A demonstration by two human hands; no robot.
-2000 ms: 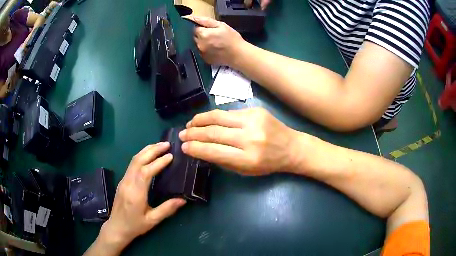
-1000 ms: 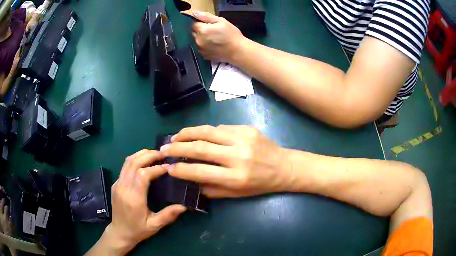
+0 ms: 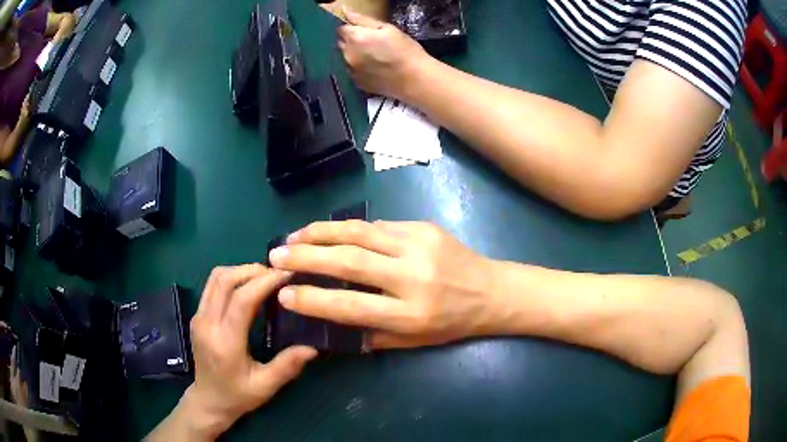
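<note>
A black retail box [image 3: 298,326] lies on the dark green table in front of me, partly hidden under my hands. A dark flap sticks out beyond my right hand's fingers. My left hand [image 3: 237,337] grips the box's left side, fingers at the far corner and thumb at the near edge. My right hand [image 3: 393,280] lies over the top of the box with its fingers reaching to the left edge. The orange sleeve shows at lower right.
An open black box [image 3: 315,142] stands beyond my hands, with white leaflets [image 3: 404,134] to its right. Closed black boxes [image 3: 145,192] stand at left, another [image 3: 154,332] nearer. A neighbour's forearm [image 3: 518,142] crosses the table at upper right, near another open box [image 3: 431,24].
My right hand has moved down and left over the box. A dark flap now shows beyond it. The neighbour's open box at the top now shows a shiny dark surface inside.
</note>
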